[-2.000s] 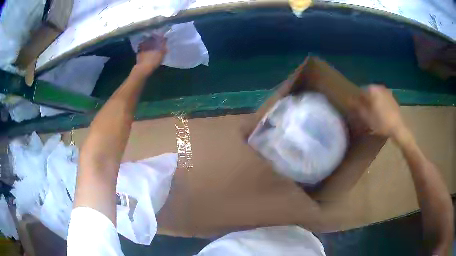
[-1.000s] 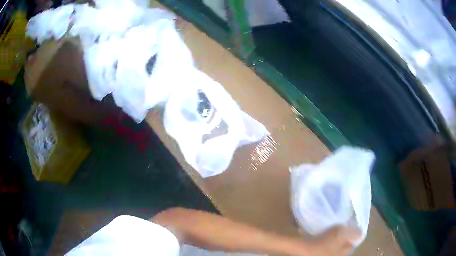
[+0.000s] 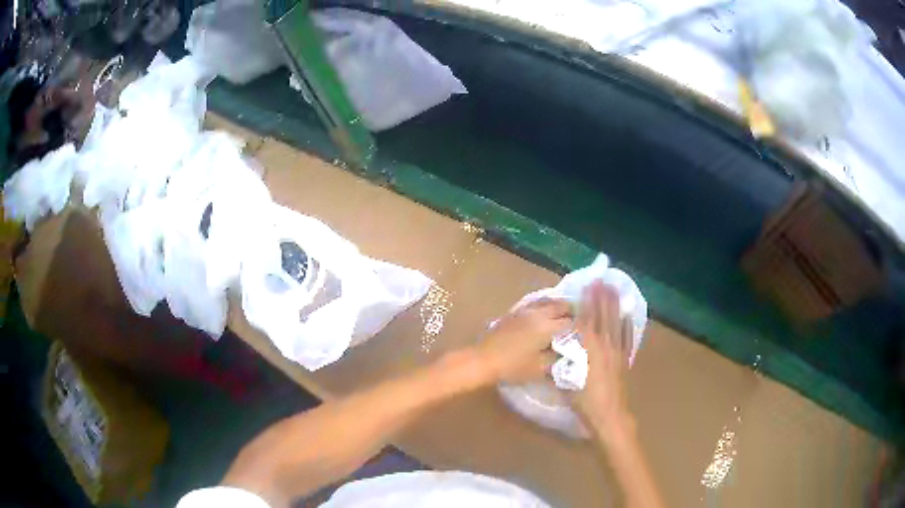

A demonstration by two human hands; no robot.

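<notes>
A white bagged round product [image 3: 546,405] lies on the cardboard-covered bench [image 3: 685,397] beside the green rail. My left hand [image 3: 526,342] rests on its top from the left, fingers gathering the bunched plastic at the middle. My right hand [image 3: 603,347] lies on its right side with fingers stretched out over the bag. A small crumpled knot of plastic shows between the hands. What is inside the bag is hidden.
A heap of white poly bags [image 3: 169,189] lies at the left, the nearest with a dark print. A brown carton [image 3: 814,253] stands on the dark conveyor belt [image 3: 595,149]. A green post [image 3: 318,84] rises at the rail. A yellow crate [image 3: 129,427] sits below left.
The view has turned. The bagged product now lies under both hands, its loose mouth bunched at the top. My right hand has come into view; the earlier open carton in front is gone from there.
</notes>
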